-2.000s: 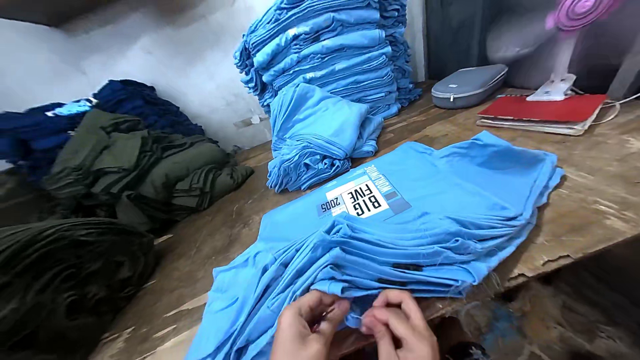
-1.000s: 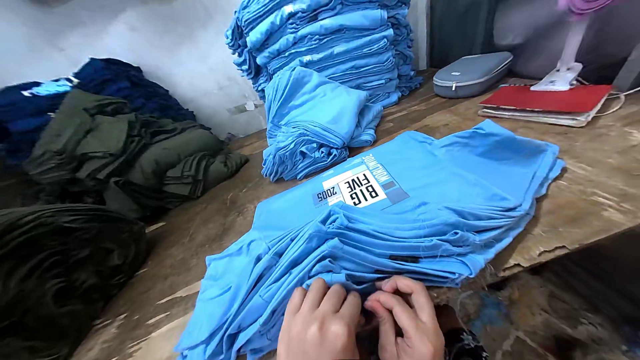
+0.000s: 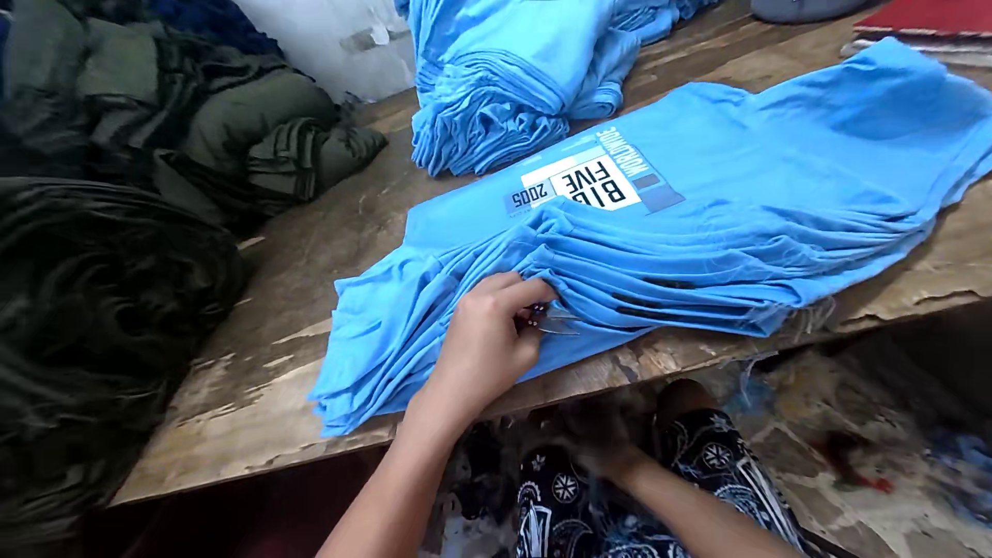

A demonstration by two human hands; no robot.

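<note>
A stack of light blue T-shirts (image 3: 697, 225) lies spread on the wooden table, its near edges bunched in layered folds; a printed patch with lettering shows on the top shirt. My left hand (image 3: 496, 318) is at these near folds, closed around small thread snips (image 3: 558, 321) whose metal blades point right, against the blue cloth. Its fingertips touch the fabric. My right hand (image 3: 593, 438) is below the table's front edge, near my patterned trousers, dark and blurred; whether it holds anything cannot be told.
Folded light blue shirts (image 3: 504, 101) are piled behind the spread stack. Dark green garments (image 3: 101, 333) are heaped at the left, with dark blue cloth (image 3: 225, 23) behind them. A grey case (image 3: 806, 8) and a red-covered item (image 3: 930, 19) lie at the back right. The wooden table's (image 3: 232, 434) front edge is worn.
Both hands were together at the near folds. The right has dropped below the table edge, while the left stays at the cloth with snips now visible. The view has moved closer and lower.
</note>
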